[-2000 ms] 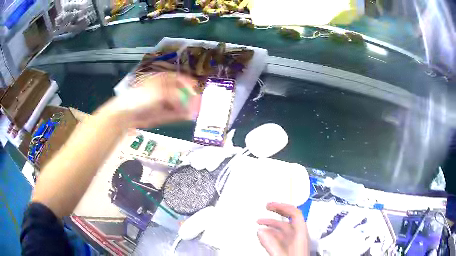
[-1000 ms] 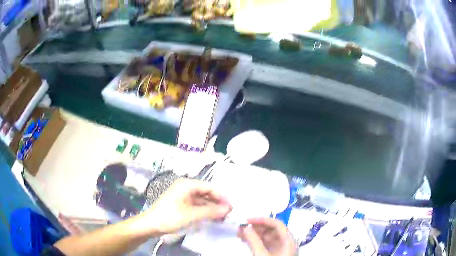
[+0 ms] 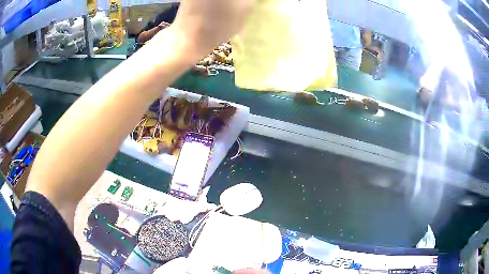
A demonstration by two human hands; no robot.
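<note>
My left hand [image 3: 212, 20] is raised at the top of the view, blurred and partly cut off; its fingers and anything in them cannot be made out. My right hand [image 3: 252, 271] shows only as a sliver at the bottom edge. A small green piece [image 3: 222, 269], perhaps a circuit board, lies just left of it; whether the hand touches it is unclear. A smooth white oval housing [image 3: 241, 198] with a white cord lies above the bright white work area. A round dish of tiny grey pieces [image 3: 162, 237] is at the lower left of centre.
A phone [image 3: 192, 167] leans on a foam tray [image 3: 220, 155] of yellow-brown corded parts. Two circuit boards [image 3: 127, 192] lie left. A yellow sheet [image 3: 284, 48] hangs over the green belt [image 3: 321, 176]. Another person's hand and dark sleeve [image 3: 152, 33] show behind the belt.
My left hand has moved from beside my right hand up to the top edge. My right hand has dropped almost out of view. The view has tilted up, showing more of the background.
</note>
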